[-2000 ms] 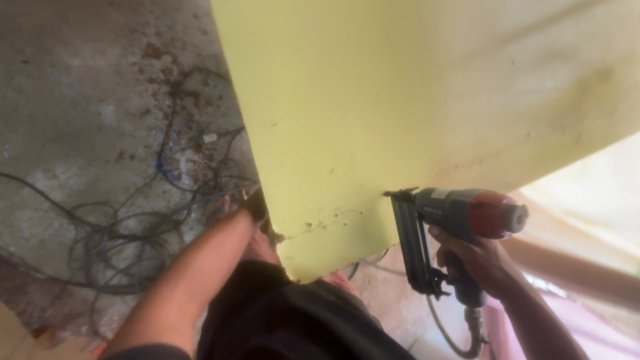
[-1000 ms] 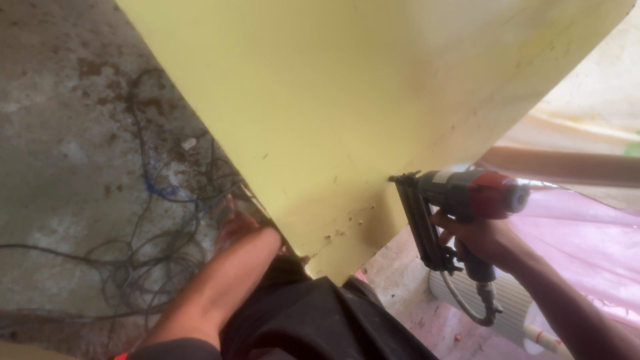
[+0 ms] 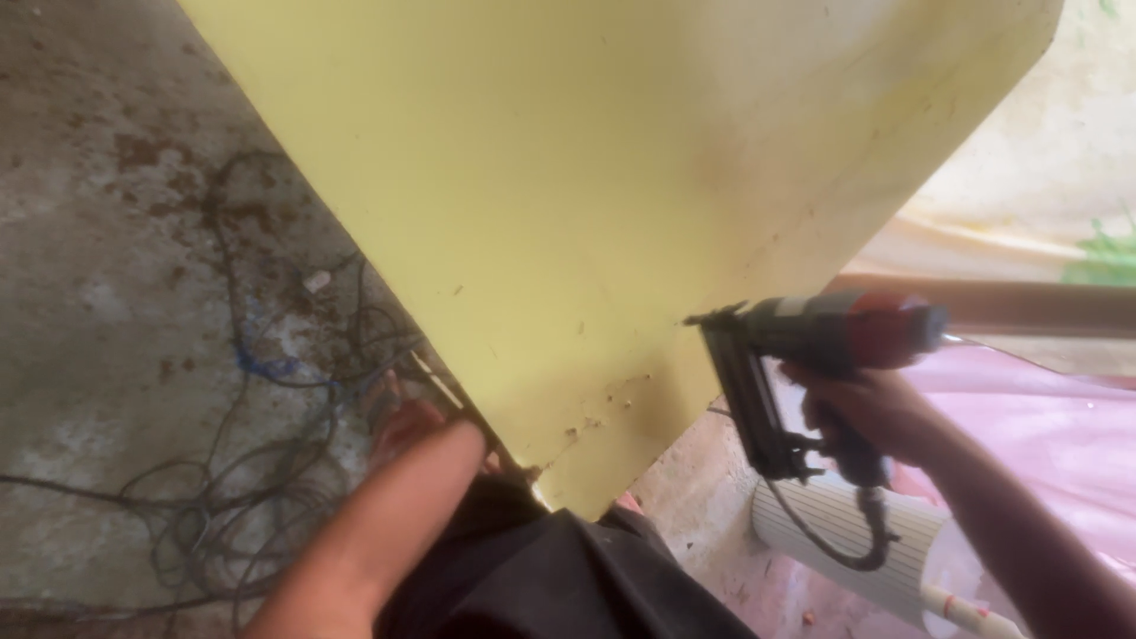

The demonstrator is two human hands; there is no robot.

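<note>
A pneumatic nail gun (image 3: 799,337), dark with a red rear cap, is in my right hand (image 3: 861,408), its fingers wrapped around the grip. The tool's nose points left over the surface of a large yellow panel (image 3: 550,222); whether it touches cannot be told. A hose hangs from the base of its handle. My left hand (image 3: 404,417) is low beside the panel's left edge, partly hidden by my forearm and the panel, so its grip does not show. Small marks or chips dot the panel near its lower corner, which lies against my dark clothing.
Tangled black cables or hoses (image 3: 240,532) lie on the stained concrete floor (image 3: 89,293) at left. At lower right are a ribbed white cylinder (image 3: 843,541) and pink sheeting (image 3: 1012,417). A brown beam or pipe (image 3: 1003,304) runs behind the nail gun.
The panel has swung relative to the view, its lower end staying near my body. The nail gun remains in my right hand, and my left hand stays by the panel's left edge.
</note>
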